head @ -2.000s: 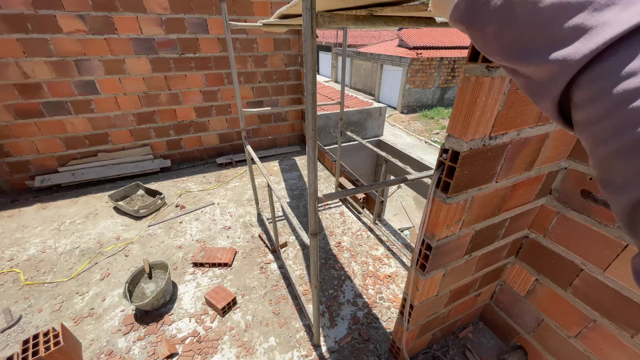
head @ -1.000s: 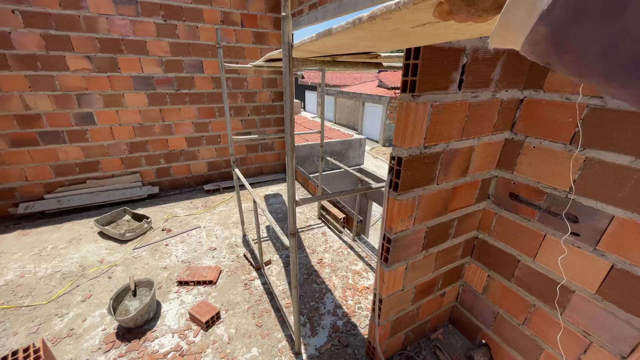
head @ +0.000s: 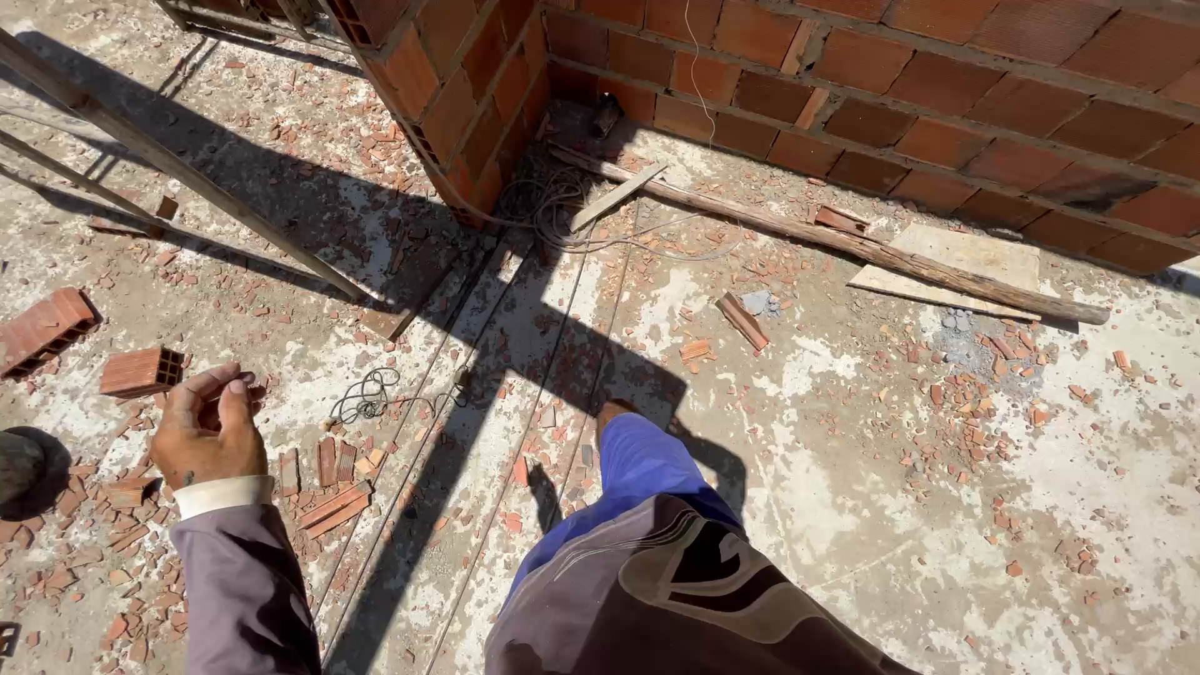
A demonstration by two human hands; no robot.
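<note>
My left hand is at the left, above the rubble-strewn floor. Its fingers are curled, the thumb near the index finger; whether something small lies between them I cannot tell. Just beyond the fingertips, in the picture, lies a hollow clay brick piece, with a larger hollow brick left of it. A tangle of thin dark cord lies on the floor right of the hand. Broken brick strips are near my sleeve. My right hand is out of view.
Metal scaffold legs stand at upper left. A hollow-brick wall runs along the top. Below it lie a long wooden pole, a pale board and coiled cable. Brick shards litter the concrete floor.
The view has swung down and to the right, onto the floor and my legs. My left hand now shows; it was not visible a second ago.
</note>
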